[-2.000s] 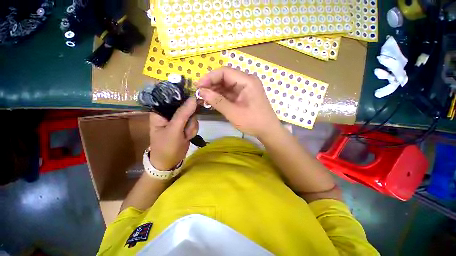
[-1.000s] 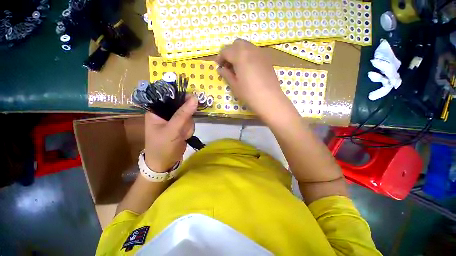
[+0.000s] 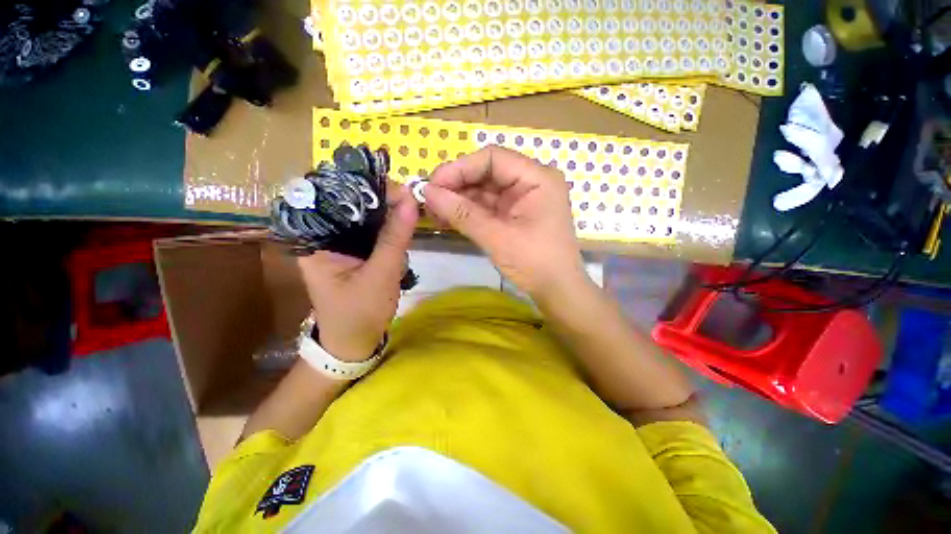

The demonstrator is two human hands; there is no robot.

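Note:
My left hand (image 3: pixel 355 282) is closed around a bunch of black-wired round components (image 3: pixel 325 209), their silver and grey discs fanned out above the fist. My right hand (image 3: pixel 511 214) meets it at the left thumb, and its thumb and index finger pinch a tiny white ring (image 3: pixel 419 190). Whether the ring touches a disc is too small to tell. The yellow adhesive sheet (image 3: pixel 626 188) lies just behind my hands, its left part bare yellow with dots, its right part with white rings. My right hand hides part of it.
Full adhesive sheets (image 3: pixel 521 47) lie behind on brown cardboard (image 3: pixel 720 156). Black component bundles (image 3: pixel 224 78) lie at the back left. A white glove (image 3: pixel 808 146), a tape roll (image 3: pixel 855 21) and black cables are at right. An open cardboard box (image 3: pixel 224 323) and red stools (image 3: pixel 782 339) are below the bench.
My right hand has come back from the yellow sheet to my left hand, now with a ring in its fingertips. The bunch in my left hand has turned a little.

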